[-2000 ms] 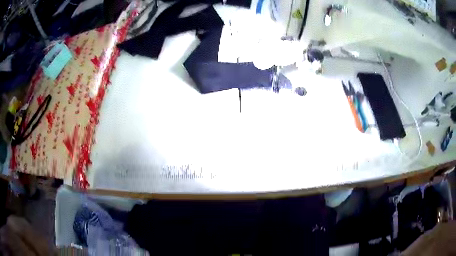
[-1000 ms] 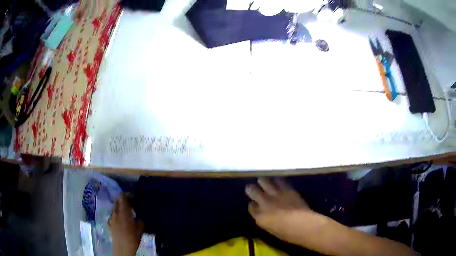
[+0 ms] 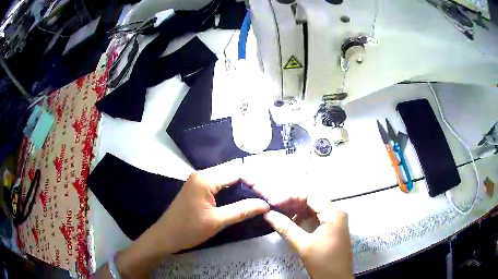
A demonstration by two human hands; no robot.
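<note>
A dark fabric piece (image 3: 144, 190) lies on the white table in front of the sewing machine (image 3: 322, 60). My left hand (image 3: 202, 207) pinches its upper right part between thumb and fingers. My right hand (image 3: 311, 229) pinches the same piece close beside it, fingertips nearly touching. The fingers hide part of the held edge. Another dark piece (image 3: 205, 141) lies behind, reaching under the bright lamp (image 3: 251, 122) towards the needle area (image 3: 288, 139).
Orange and blue thread snips (image 3: 397, 161) and a black smartphone (image 3: 428, 147) with a white cable lie right. Black strips (image 3: 128, 95) lie back left. A printed board (image 3: 60, 185) with a turquoise box (image 3: 40, 126) is at the left.
Both hands have come up from below the table edge onto the table with a dark piece between them. The view has shifted, showing more of the machine head.
</note>
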